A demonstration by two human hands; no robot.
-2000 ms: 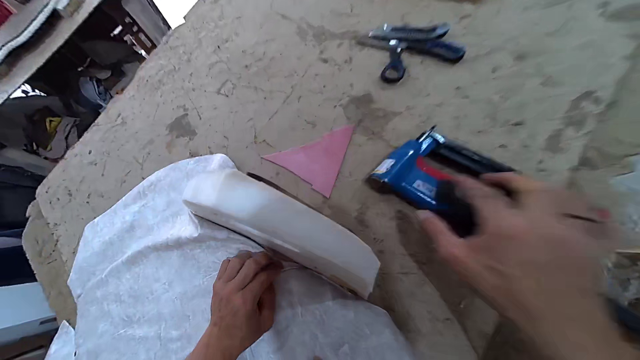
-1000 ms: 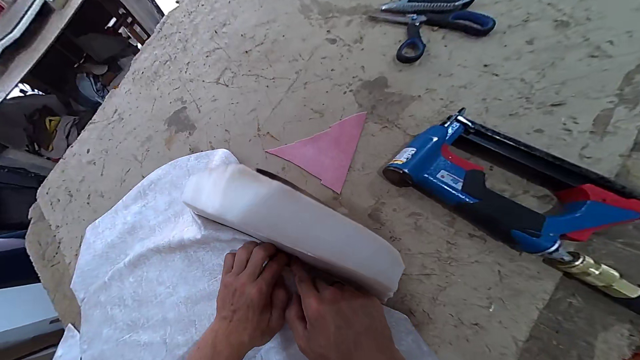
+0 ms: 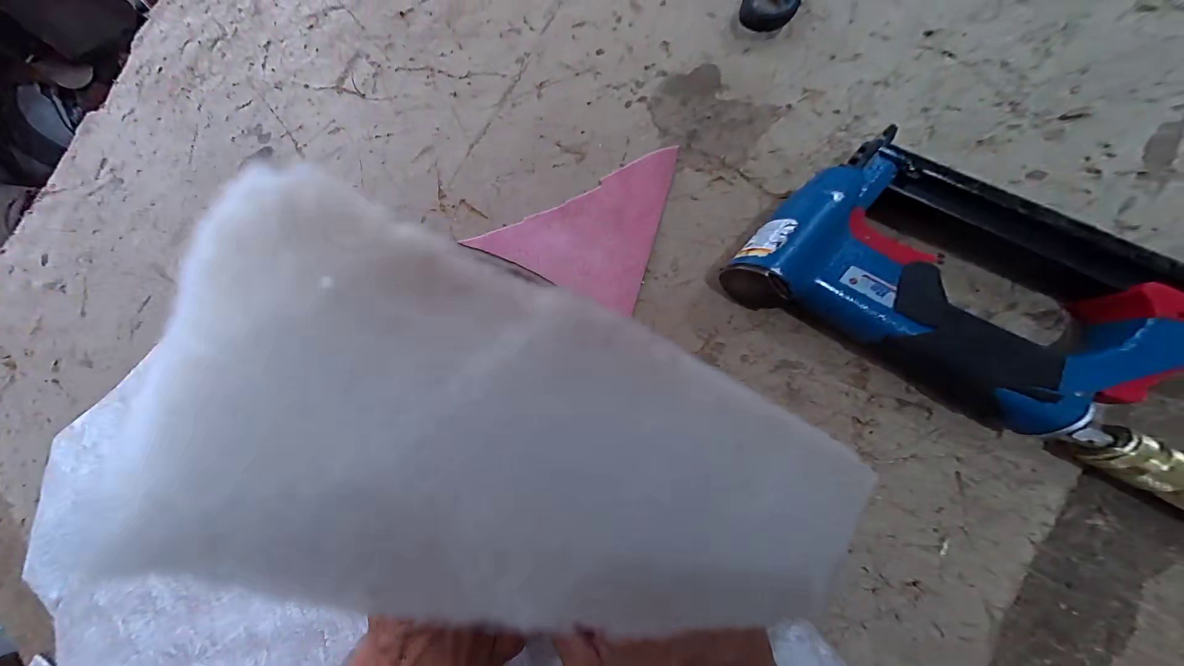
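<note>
A padded piece with a white fuzzy face (image 3: 490, 407) is raised toward the camera and fills the middle of the view. Below its lower edge, part of my left hand (image 3: 439, 643) and part of my right hand (image 3: 666, 646) show side by side. The padding hides the fingers of both, so their grip cannot be seen. Under and around the piece lies white crinkled fabric (image 3: 185, 620). A pink triangular scrap (image 3: 592, 231) rests just beyond its upper edge. To the right, a blue pneumatic stapler (image 3: 925, 305) with red and black parts lies on its side, touched by neither hand.
The worn, scratched tabletop (image 3: 388, 92) stretches beyond the piece. A dark scissor handle (image 3: 770, 13) shows at the top edge. A brass hose fitting (image 3: 1138, 462) joins the stapler at the right. Dark clutter (image 3: 46, 111) sits past the table's edge at upper left.
My right hand left the stapler and joined my left at the padded piece. Since one second ago the piece has been tilted up, so its broad fuzzy face shows where its long side showed before.
</note>
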